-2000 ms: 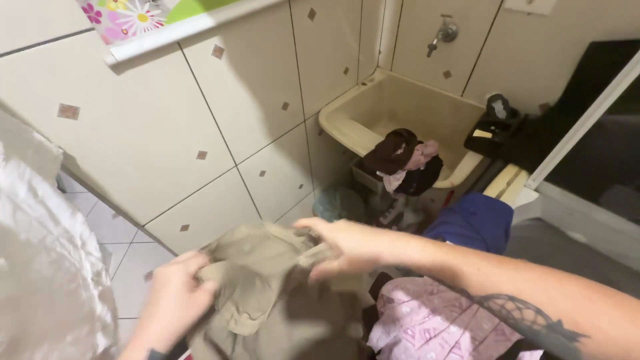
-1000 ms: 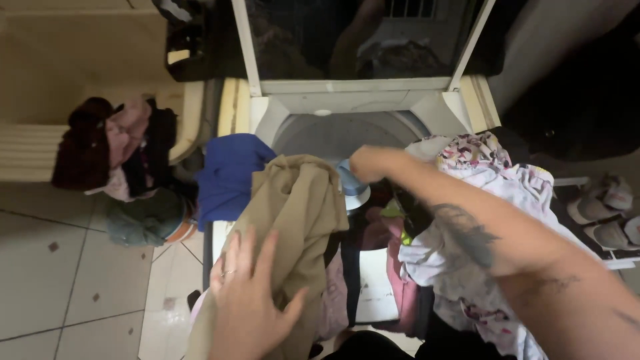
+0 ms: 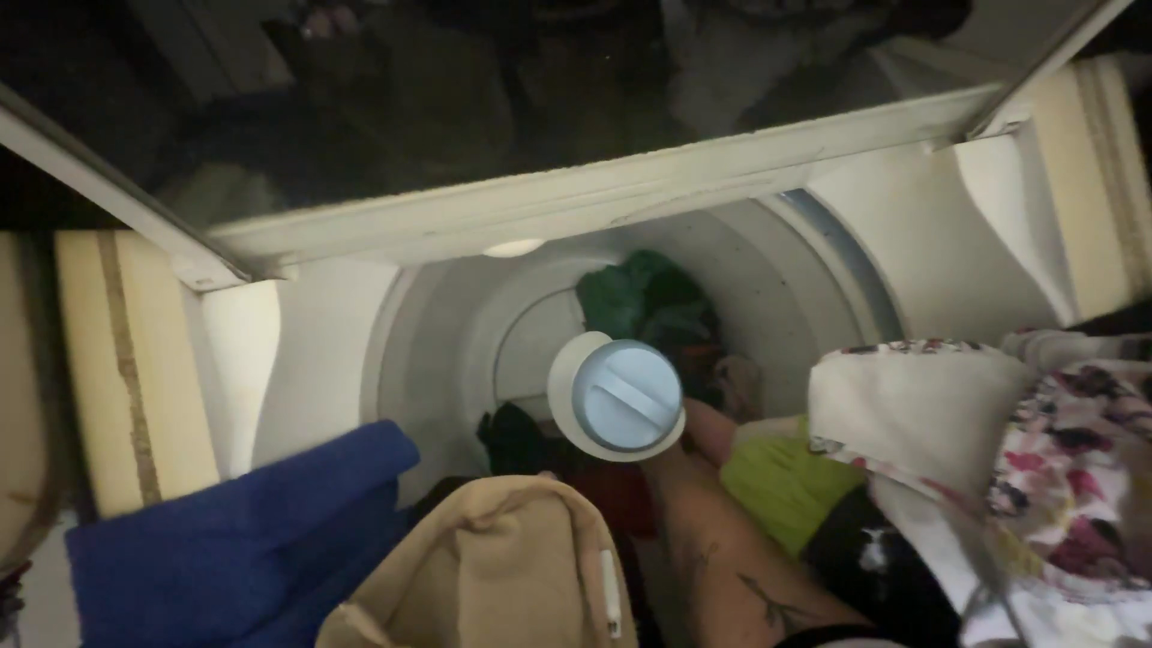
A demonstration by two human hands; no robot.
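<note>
My right forearm (image 3: 729,558) reaches down into the drum (image 3: 792,288) of a top-loading washing machine. The agitator with its light blue cap (image 3: 628,396) hides most of my right hand, so what it holds cannot be told. Beyond the agitator, a dark green garment (image 3: 643,292) lies in the drum; dark and red cloth (image 3: 621,495) shows below it. My left hand is not in view. A beige garment (image 3: 531,558) is bunched at the near side, close to a folded blue cloth (image 3: 243,540). A yellow-green cloth (image 3: 783,477) touches the right side of my forearm.
The raised dark lid with its pale frame (image 3: 585,198) spans the top. White floral clothing (image 3: 1071,468) and a black garment (image 3: 886,549) are heaped at the near right. Cream-colored edges (image 3: 144,360) of the machine stand at both sides.
My right hand has moved down into the drum. My left hand, on the beige garment one second ago, has left the view. The view has moved in close over the drum.
</note>
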